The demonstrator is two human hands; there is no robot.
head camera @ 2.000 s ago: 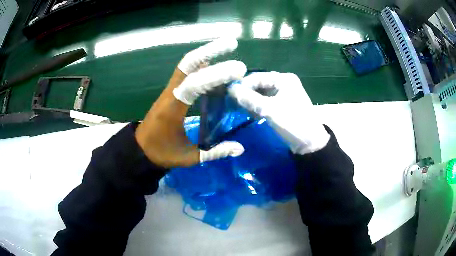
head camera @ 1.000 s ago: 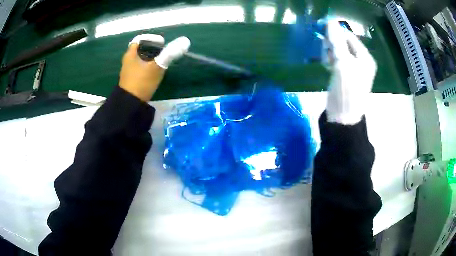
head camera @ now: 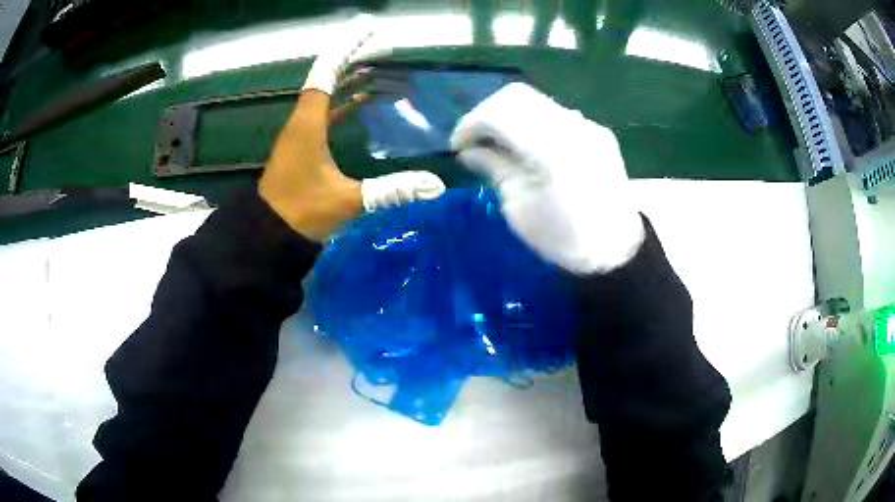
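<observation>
A film-covered phone frame (head camera: 417, 103), dark-rimmed with a glossy blue face, is over the green conveyor belt between my hands. My right hand (head camera: 550, 176), in a white glove, holds its right lower edge with the fingertips. My left hand (head camera: 324, 157), with white coverings on some fingers, is spread at its left end, thumb apart below; whether it touches the frame is unclear. A stripped frame (head camera: 177, 142) lies on the belt to the left, partly behind my left hand. A crumpled pile of blue film (head camera: 442, 294) lies below my hands on the white ledge.
Another film-covered frame (head camera: 746, 104) lies on the belt at the right. A dark bar (head camera: 93, 106) and a white strip (head camera: 167, 199) are at the left. A slotted duct (head camera: 800, 93) and a green-lit signal light (head camera: 886, 331) stand at the right.
My right hand has come back from the right with a film-covered frame. My left hand has opened, without the dark frame it held. A stripped frame now lies beside it; another has moved left.
</observation>
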